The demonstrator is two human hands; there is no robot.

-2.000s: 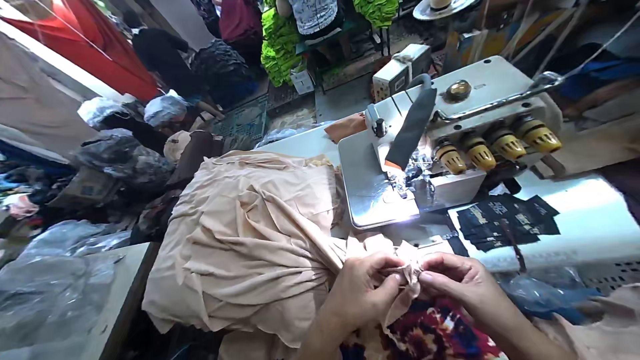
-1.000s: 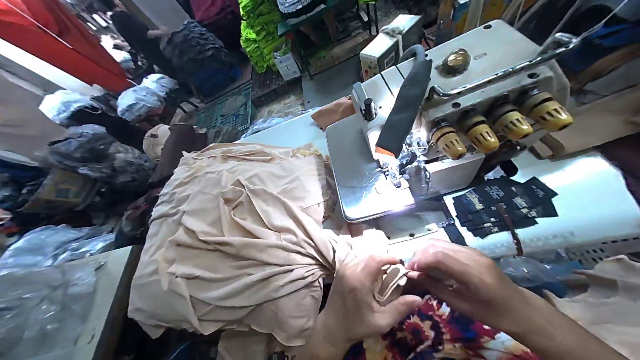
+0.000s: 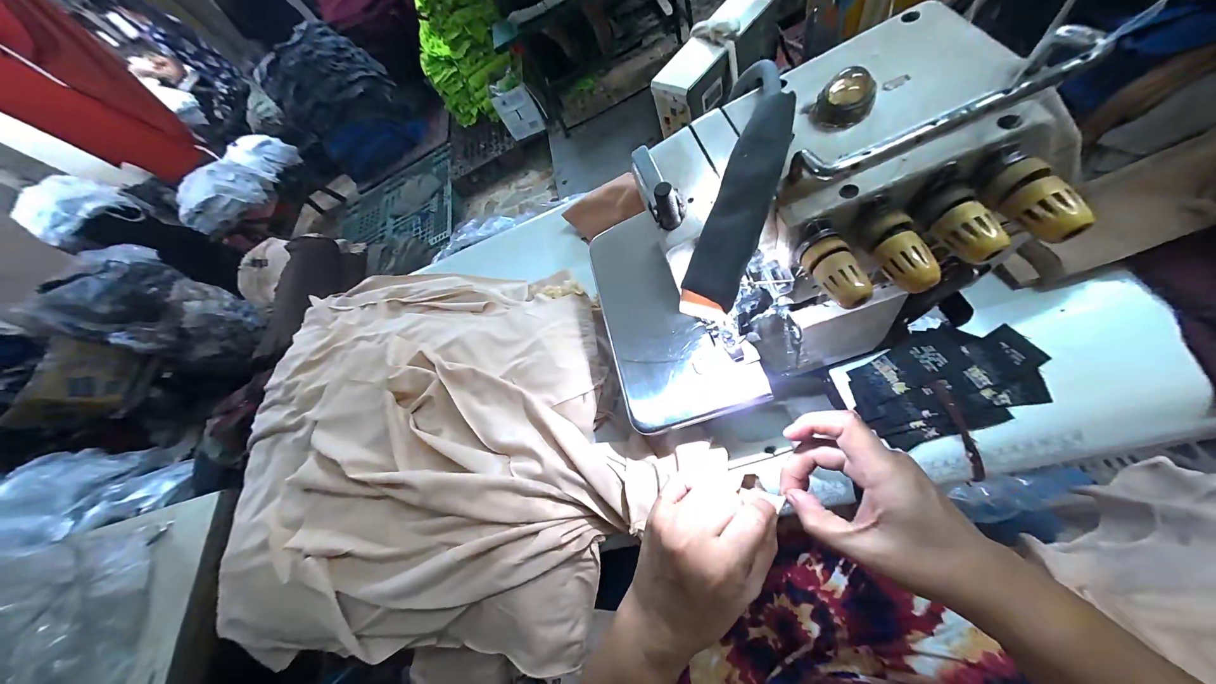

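Note:
A beige knit fabric bundle (image 3: 446, 456) lies on the table's left part, its right end drawn into tight folds. My left hand (image 3: 708, 546) grips that gathered end. Close beside it, my right hand (image 3: 855, 484) has thumb and index finger near a small pale bit at the left fingertips; whether it pinches this cannot be told. Just beyond the hands stands an overlock sewing machine (image 3: 931, 104) with yellow tension knobs and a lit metal plate (image 3: 655, 332). Black labels (image 3: 950, 375) bearing writing are spread to the right of the machine's plate.
More beige fabric (image 3: 1130, 560) lies at the right edge. Patterned red and white cloth (image 3: 845, 617) is below my hands. Plastic-wrapped bundles (image 3: 142, 294) and a board with clear plastic (image 3: 152, 589) stand at left. Bright green fabric (image 3: 461, 62) and a crate (image 3: 404, 204) are farther back.
My left hand has turned and closed more over the gathered fabric. The fingers of my right hand have spread, and the hand has come away from the cloth somewhat.

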